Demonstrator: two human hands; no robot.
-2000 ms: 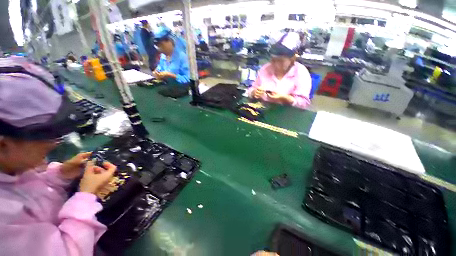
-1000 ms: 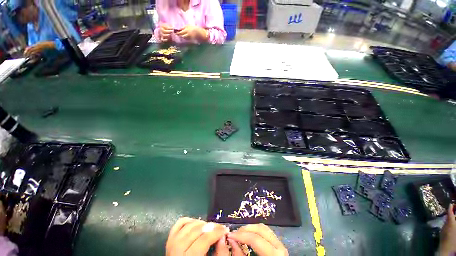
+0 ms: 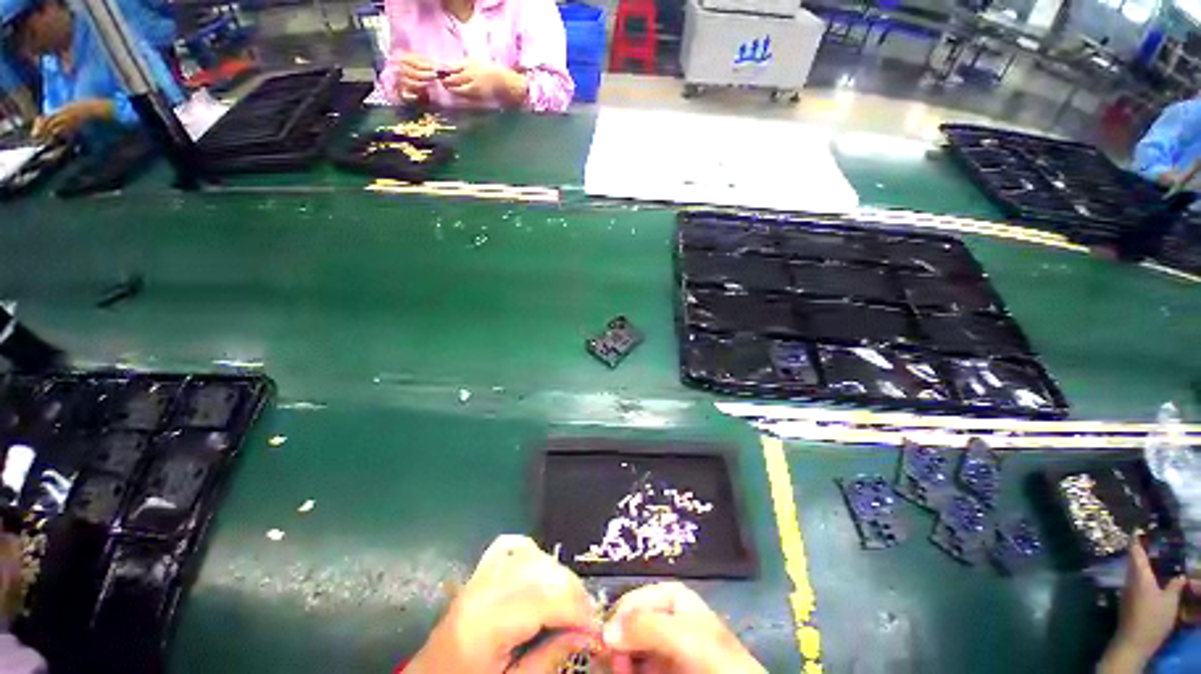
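My left hand (image 3: pixel 514 614) and my right hand (image 3: pixel 674 635) meet at the bottom centre, just in front of the small black parts tray (image 3: pixel 540 507). My left fingers are closed on a black plastic housing (image 3: pixel 537 644); only a dark edge of it shows. My right thumb and fingertips are pinched together against it; whether they hold a small part is hidden. Pale contacts (image 3: pixel 652 529) lie scattered in the tray. Gold-tan slivers (image 3: pixel 603 608) show behind and between my fingers at the tray's near edge.
Yellow tape (image 3: pixel 788 553) runs right of the tray, then part-filled housings (image 3: pixel 871 511) and a neighbour's parts box (image 3: pixel 1096 514) with a hand (image 3: pixel 1148 612). Ahead lie a single housing (image 3: pixel 614 341) and a large blister tray (image 3: pixel 863 316). Another blister tray (image 3: pixel 171 494) lies left.
The view has swung from the left down to my hands. Since one second ago, the single housing and large blister tray have shifted right relative to the parts tray; my left hand has turned, showing a dark edge.
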